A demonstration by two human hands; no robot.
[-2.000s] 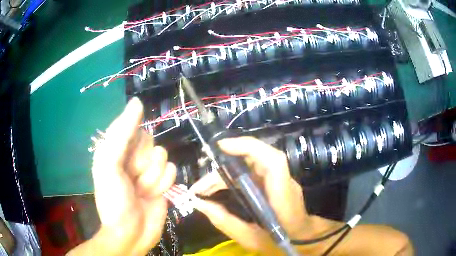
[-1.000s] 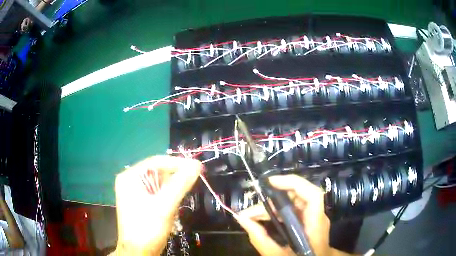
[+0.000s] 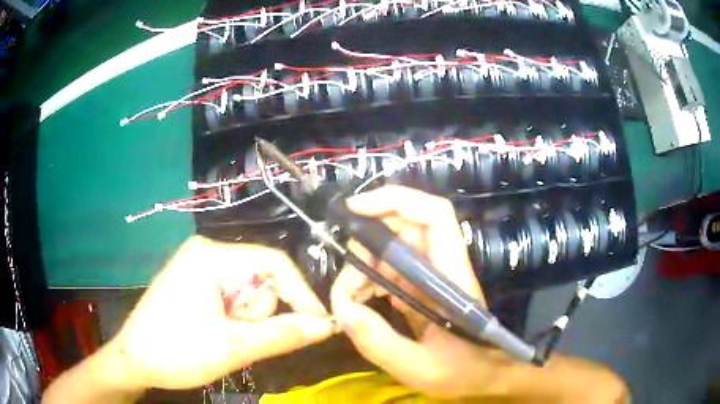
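My right hand holds the soldering iron like a pen; its metal tip points up-left over the third row of the black holding tray. The thin bent solder feed tube runs beside it and meets near the tip. My left hand is closed around a small bunch of red and white lead wires; its thumb and fingertip meet beside my right fingers. Whether a wire is between them is hidden. Lead wires lie across the upper three rows of round components. The lowest row shows bare silver terminals.
A green mat with a white strip lies left of the tray. A pale metal box with a spool stands at the upper right. A black cable runs from the iron to the right. Red items show beyond the bench.
The view has shifted, so the tray appears higher and further left. The lead stretched between my hands is no longer visible. My left hand has lowered from the third row and meets my right fingers.
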